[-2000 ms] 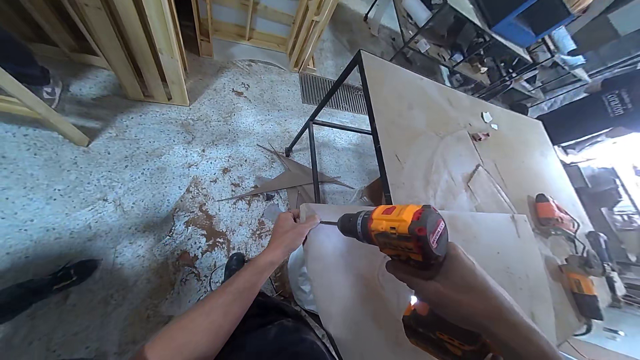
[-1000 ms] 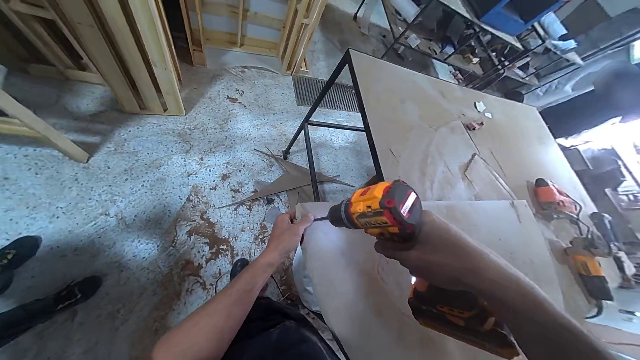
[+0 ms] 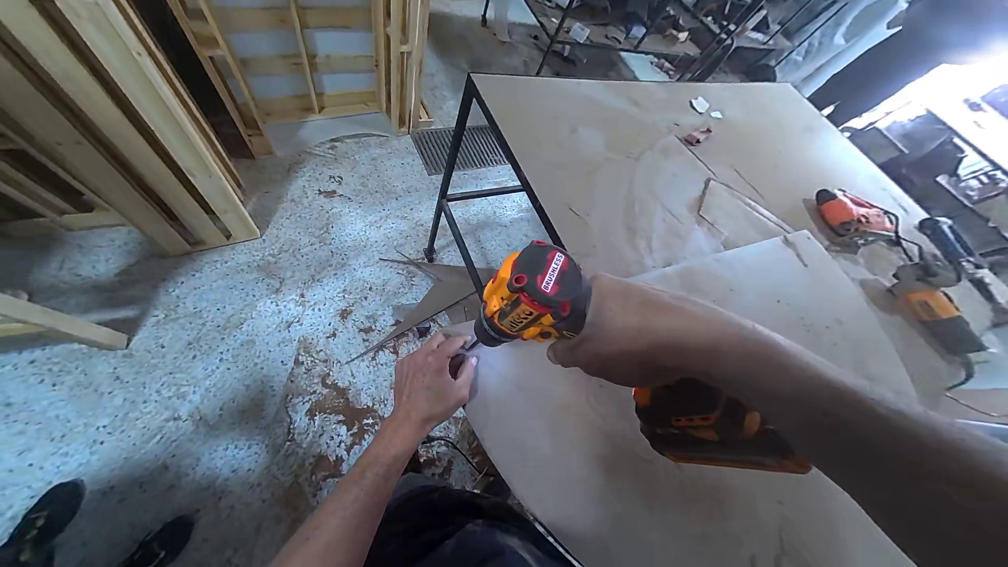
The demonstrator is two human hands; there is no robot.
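Observation:
My right hand [image 3: 622, 331] grips an orange and black cordless drill [image 3: 535, 295] by its handle, with the battery below my wrist. The drill points left and down at the rounded corner of a pale wooden board [image 3: 677, 425]. My left hand [image 3: 433, 378] is at that corner, its thumb and fingertips pinched close to the drill's tip. Whether a screw or the board's edge is between the fingers cannot be told. The board lies on a larger sheet-topped table [image 3: 614, 150] with a black metal frame.
On the table at right lie an orange power tool [image 3: 854, 214], a yellow and black grinder [image 3: 937, 307] and small scraps [image 3: 698, 135]. Thin offcuts [image 3: 445, 295] lie on the floor by the table leg. Wooden frames [image 3: 134, 126] stand upper left. Another person's shoes [image 3: 59, 504] show lower left.
The drill has moved left, closer to my left fingertips, and now covers more of the board's corner. The other person's shoes have shifted at the lower left.

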